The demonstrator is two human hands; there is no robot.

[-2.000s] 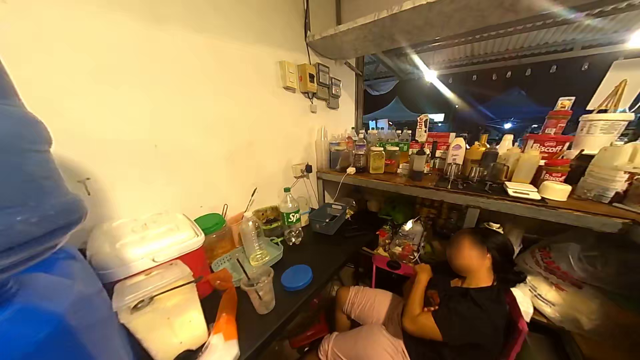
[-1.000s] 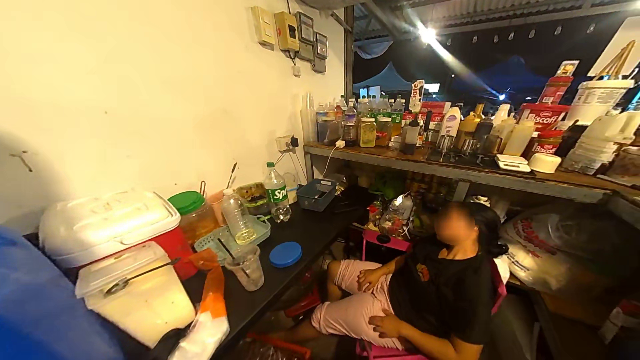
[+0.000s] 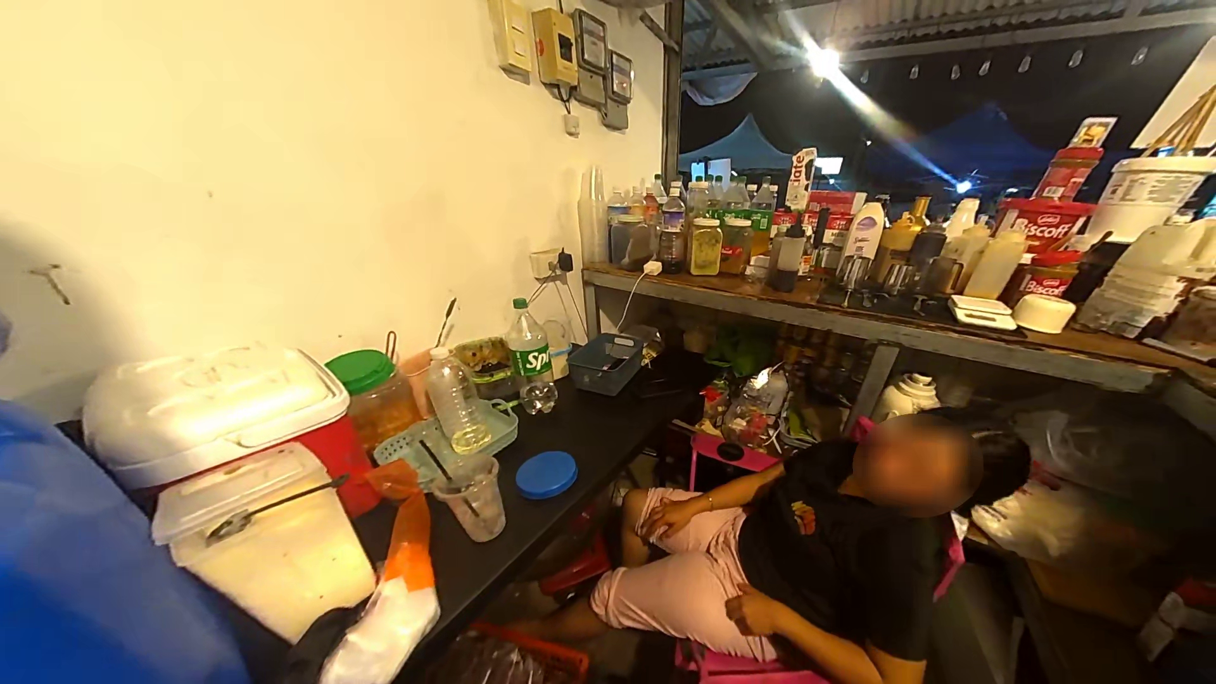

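Neither of my hands is in view. On the black table (image 3: 608, 427), a clear plastic cup (image 3: 473, 499) with a dark straw stands beside a round blue lid (image 3: 546, 474). An orange and white plastic wrapping (image 3: 410, 570) lies nearer to me. A long-handled spoon (image 3: 275, 508) rests across a white-lidded tub (image 3: 275, 560), in front of a red cooler box with a white lid (image 3: 218, 408). Behind the cup, a clear bottle (image 3: 459, 404) stands in a pale green basket (image 3: 499, 427), with a green-capped Sprite bottle (image 3: 530, 356) to its right.
A person (image 3: 817, 560) sits on a pink chair right of the table. Bottles, jars, Biscoff tubs (image 3: 1045, 223) and a small white scale (image 3: 981, 313) crowd the wooden shelf (image 3: 855, 328). A large blue object (image 3: 85, 570) fills the lower left. A grey-blue basket (image 3: 608, 363) is at the table's far end.
The seated person has lowered a raised arm, leaned back, and now rests both hands at the lap and thigh. The things on the table have stayed in place; the view has shifted.
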